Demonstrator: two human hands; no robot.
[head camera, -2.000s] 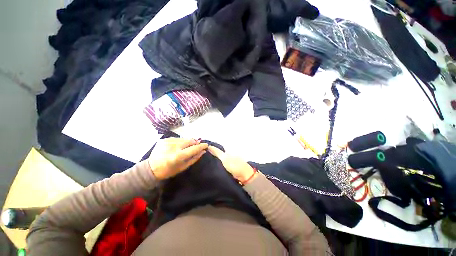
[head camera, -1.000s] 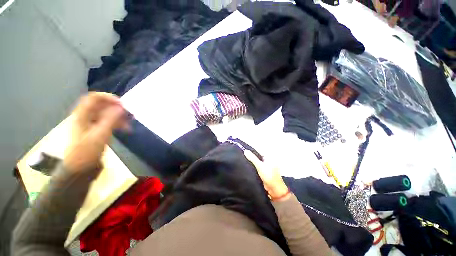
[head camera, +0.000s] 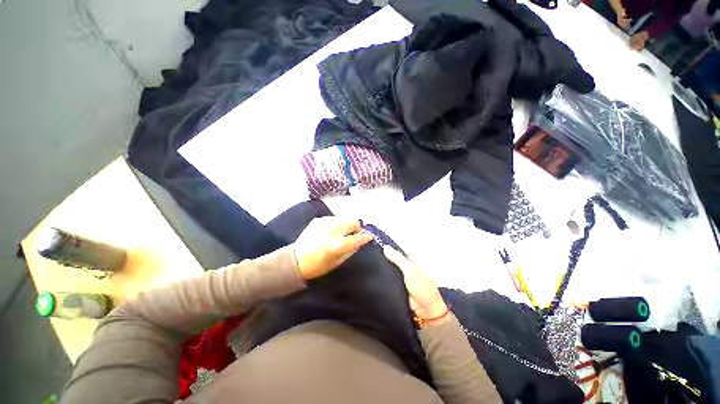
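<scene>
The black garment (head camera: 355, 296) lies over my lap and the near table edge. My left hand (head camera: 330, 248) is at its top edge with the fingertips pinched together; a needle is too small to see. My right hand (head camera: 418, 286), with a red string on the wrist, holds the garment edge just to the right. A short piece of silvery trim (head camera: 376, 235) shows between the hands. More chain-like trim (head camera: 505, 351) runs over the garment's right part to a speckled trim pile (head camera: 564, 331). The striped pack (head camera: 367, 167) lies beyond the hands.
A black jacket (head camera: 442, 102), plastic-wrapped garments (head camera: 624, 150) and a dark red-brown box (head camera: 545, 151) lie farther back. Black spools (head camera: 616, 309) and red-handled scissors (head camera: 586, 377) are at right. Two bottles (head camera: 83, 251) stand or lie on a wooden stand at left. Another person's hand shows top right.
The hand that was raised and blurred out to the left a second ago is back at the garment edge, close to the other hand. The other hand has stayed on the garment.
</scene>
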